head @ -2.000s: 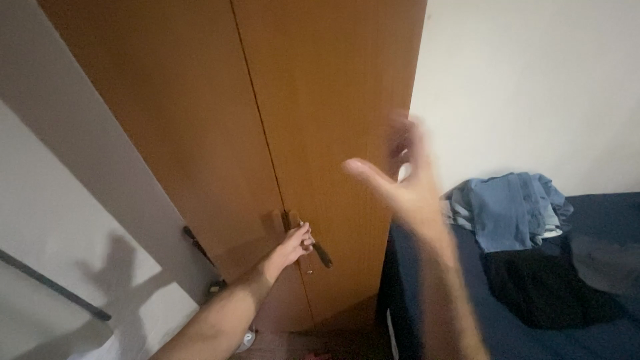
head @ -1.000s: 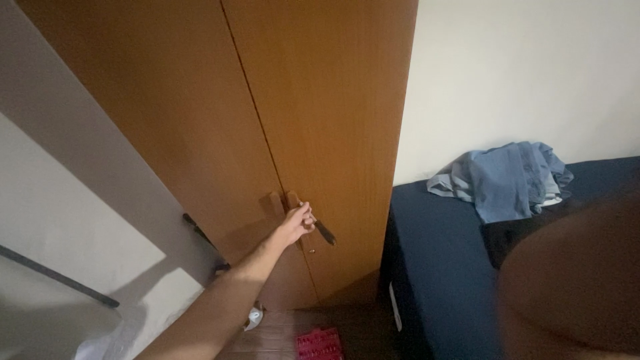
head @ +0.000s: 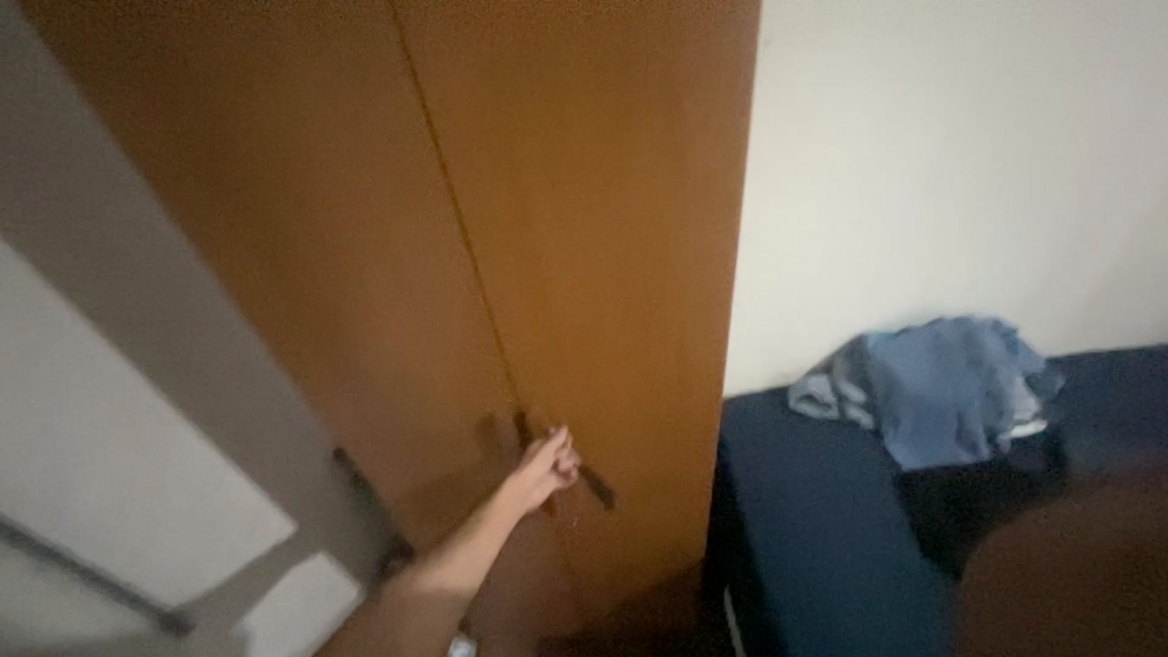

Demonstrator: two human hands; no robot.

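Observation:
A tall brown wooden wardrobe fills the middle of the view, its two doors meeting at a dark seam. My left hand is at the front of the right door, low down near the seam, with its fingers closed around a dark, slim handle-like piece whose end sticks out at the lower right. The image is blurred, so the exact kind of piece cannot be told. My right hand is not visible; a large blurred brown shape, perhaps part of an arm, covers the lower right corner.
To the right, a bed with a dark blue cover stands against a pale wall. Crumpled blue and grey clothes and a black cloth lie on it. A dark bar runs along the lower left.
My right hand, raised before the wardrobe two seconds ago, has left the view. My left hand stays at the dark piece on the door. The doors look unchanged.

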